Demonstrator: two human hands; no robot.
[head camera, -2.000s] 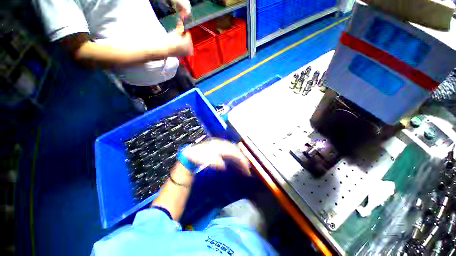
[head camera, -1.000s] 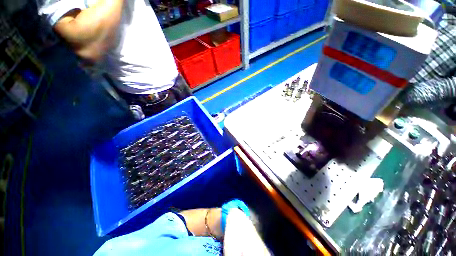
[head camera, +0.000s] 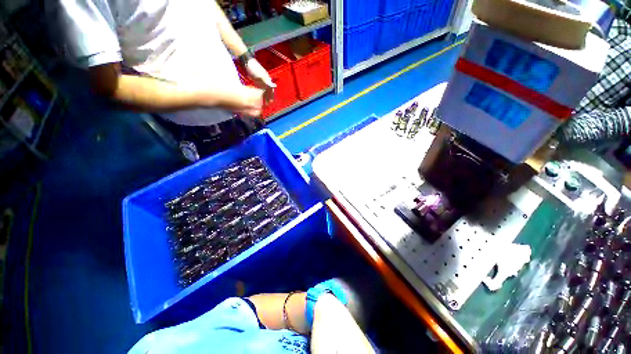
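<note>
My left arm, in a light blue sleeve with a thin bracelet and a bright blue wristband, lies at the bottom centre. Bare skin past the band, likely my left hand (head camera: 337, 326), is cut off by the lower edge; its fingers and any held thing are hidden. I cannot make out my right hand. The blue tote (head camera: 149, 266) at left holds rows of dark and shiny metal parts (head camera: 228, 214). On the perforated plate (head camera: 443, 266), a dark fixture (head camera: 430, 220) sits under the dark machine head (head camera: 460, 169); a shiny piece seems to be in it.
Loose parts (head camera: 414, 120) stand at the bench's far left corner. A carton (head camera: 508, 86) with a tape roll (head camera: 533, 22) overhangs the plate. White cloth (head camera: 508, 265) and many parts (head camera: 588, 297) in plastic lie right. The orange bench edge (head camera: 387, 273) runs beside the tote. A person (head camera: 162, 62) stands behind it.
My left arm moved from over the tote to the bottom centre, then stayed nearly there over the last second. The other person's arms came down and forward over the last second.
</note>
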